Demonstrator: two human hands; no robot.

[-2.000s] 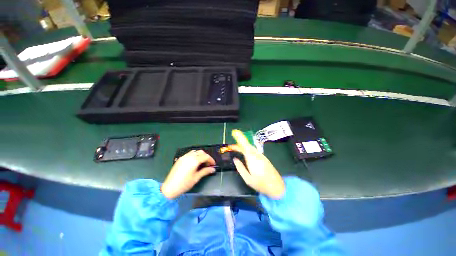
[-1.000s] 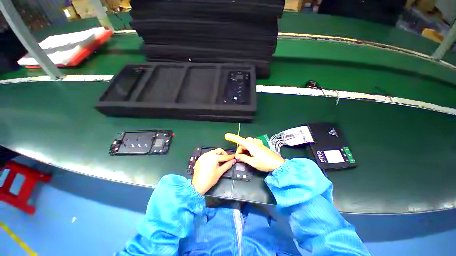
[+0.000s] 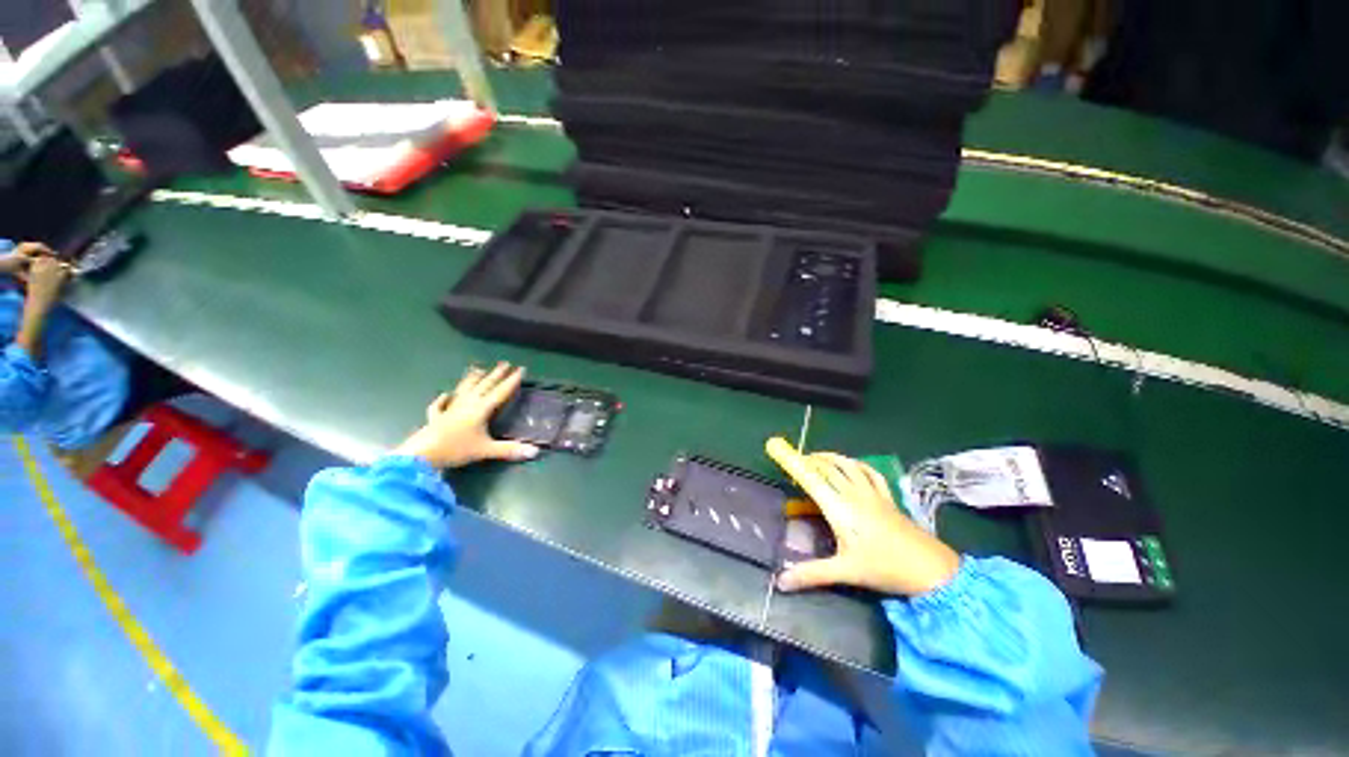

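A phone display assembly [image 3: 721,512] lies back up on the green bench in front of me. My right hand [image 3: 866,530], with a yellow sleeve on one finger, rests on its right end, over a bit of orange flex. A second display assembly [image 3: 570,419] lies back up to the left. My left hand [image 3: 475,422] is on its left end, fingers spread; whether it grips is hidden. The green adapter board [image 3: 888,470] is partly behind my right hand. A white-grey ribbon cable [image 3: 984,478] joins it to the black tester [image 3: 1099,525].
A black foam tray [image 3: 651,343] stands behind, with assemblies in its end pockets. Stacked foam trays [image 3: 769,119] rise behind it. A small dark connector [image 3: 1059,318] lies by the white strip. Another person's hands [image 3: 36,271] and a red stool [image 3: 175,470] are at left.
My left hand has left the near assembly and moved left onto the second one. My right hand stays at the near assembly's right end. The view has turned left, showing another person.
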